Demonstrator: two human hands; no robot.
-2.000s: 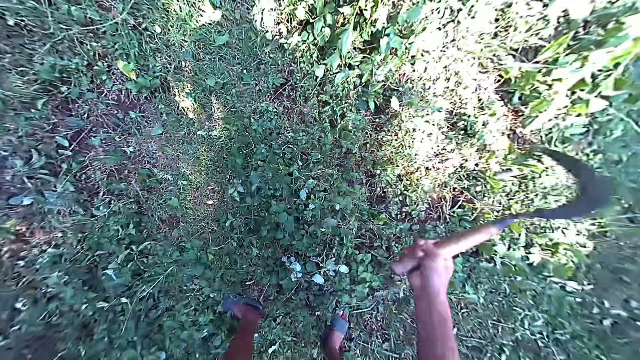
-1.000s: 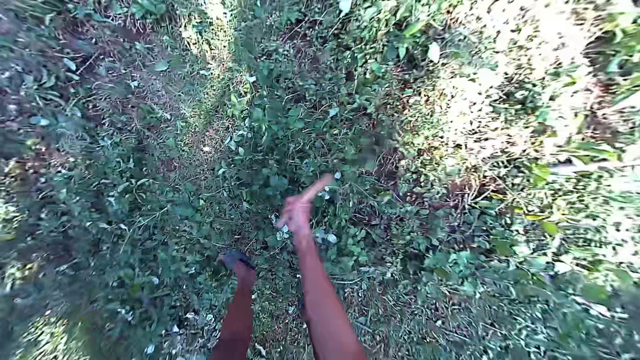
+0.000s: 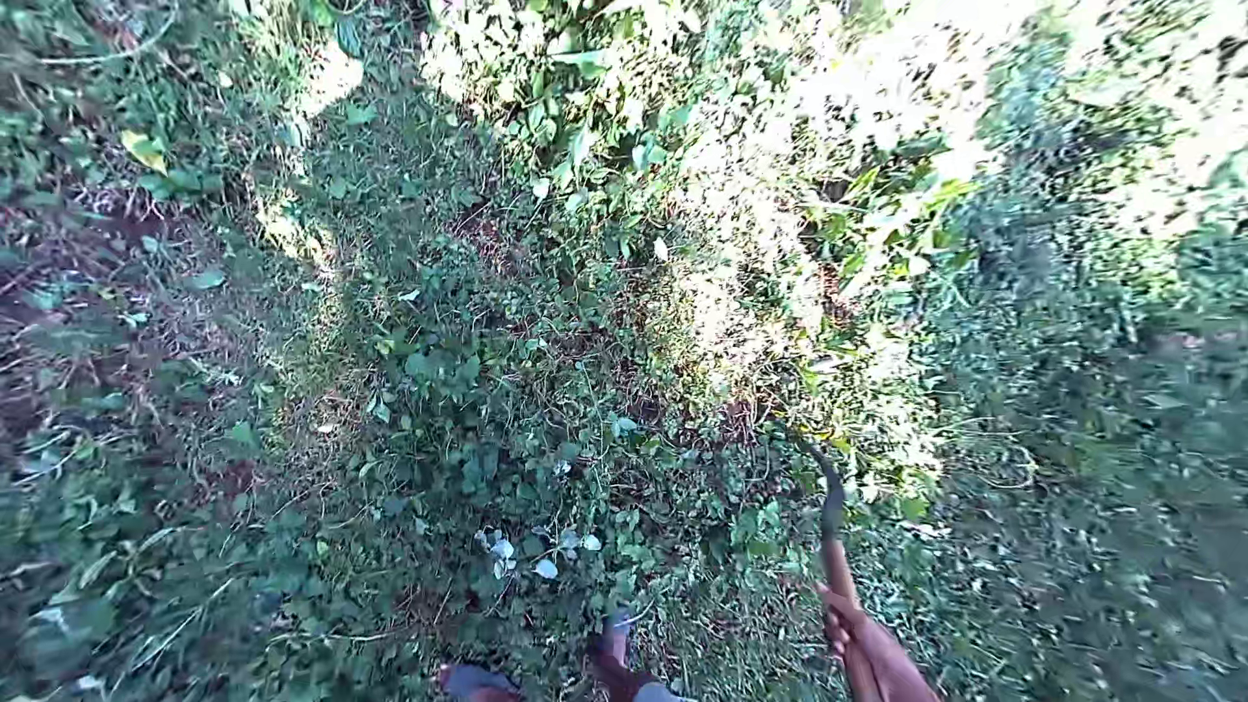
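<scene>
At the lower right, my right hand is closed around the wooden handle of a curved-blade tool, which looks like a sickle or slasher. Its dark blade points up and slightly left, with the tip among low green weeds. Part of the handle runs down behind my fingers. My left hand is out of the frame.
Leafy weeds and grass cover the ground, with a sunlit patch at the upper right. My feet, in sandals, stand at the bottom edge. Pale leaves lie just ahead of them. A yellow leaf shows at the upper left.
The right hand swung left across the front of my feet, then came back to the right with the tool. The blade, out to the right two seconds ago, now points upward.
</scene>
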